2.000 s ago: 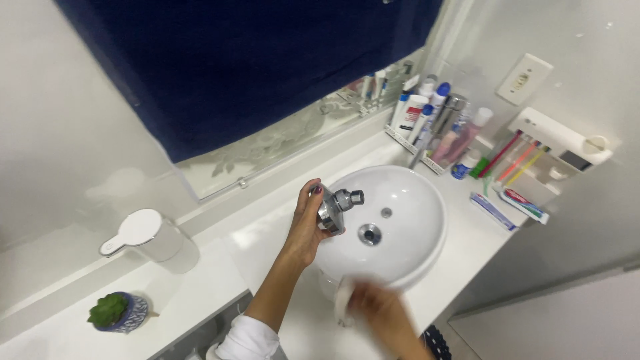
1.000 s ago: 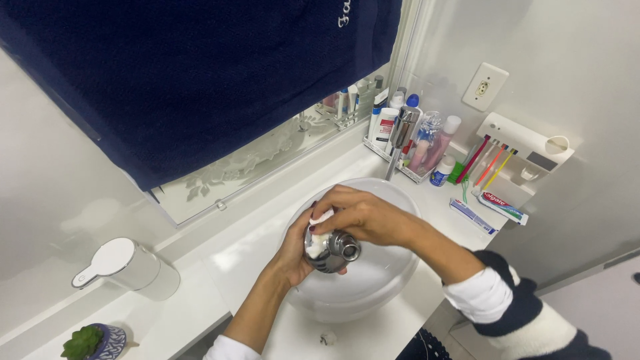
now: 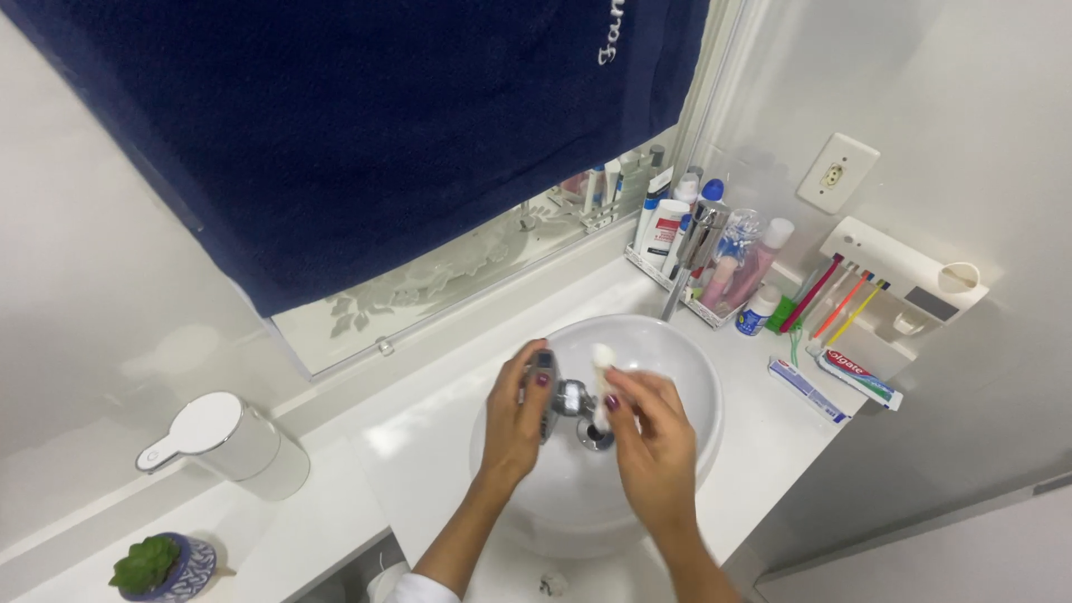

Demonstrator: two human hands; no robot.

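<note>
Over the white washbasin (image 3: 553, 528), my left hand (image 3: 517, 410) grips a chrome shower head (image 3: 546, 394) by its round head, with its threaded neck (image 3: 573, 397) pointing right. My right hand (image 3: 653, 435) is just right of that neck and pinches a small white piece (image 3: 602, 360), perhaps cotton or cloth, between thumb and fingers. Blur hides its exact kind. Behind and below the neck shows the metal drain (image 3: 595, 435) of the basin. A tall chrome faucet (image 3: 702, 234) rises at the basin's back right.
A tray (image 3: 712, 316) of bottles stands behind the basin. Toothpaste tubes (image 3: 863, 381) lie right, by a toothbrush holder (image 3: 930, 276). A white soap dispenser (image 3: 243, 444) and a potted succulent (image 3: 146, 565) stand left. A navy towel (image 3: 419, 126) hangs over the mirror.
My right hand has drawn back from the shower head's face with the white piece in its fingers. The shower head has turned, its neck now pointing right.
</note>
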